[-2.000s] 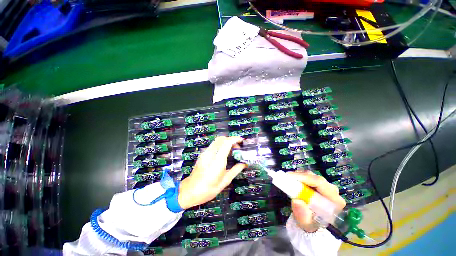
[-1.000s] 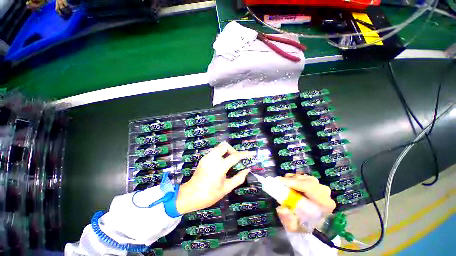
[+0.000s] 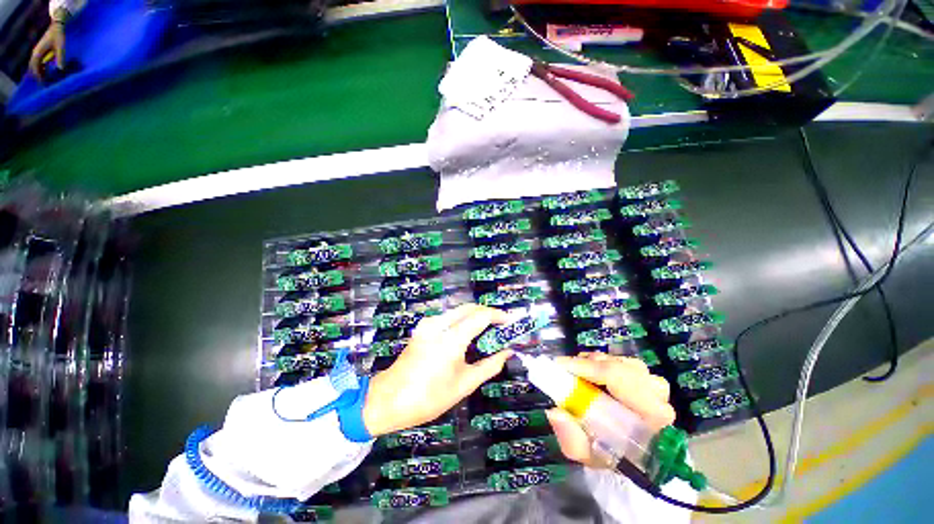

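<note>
My left hand [image 3: 435, 370], with a blue strap at the wrist, grips the left end of a small green circuit board [image 3: 514, 333] between thumb and fingers. The board is slightly tilted over the middle column of a clear tray [image 3: 268, 297] with many similar boards in columns. My right hand [image 3: 614, 394] holds a clear glue syringe [image 3: 614, 430] with a yellow-orange band and a green rear cap. Its white front end points up and left; the thin tip is at the board's lower edge. Whether it touches is too small to tell.
A crumpled whitish cloth [image 3: 527, 154] lies behind the tray with red-handled pliers [image 3: 584, 90] and a white label on it. Stacked trays [image 3: 67, 348] stand at left. A black hose [image 3: 770, 450] loops at right. Another person's hand [image 3: 47, 51] is over a blue bin [image 3: 102, 61].
The held board shows more fully and tilts upward to the right. The syringe has moved left and down, its tip now at the board's lower edge. Another person's hand has appeared lower at far left.
</note>
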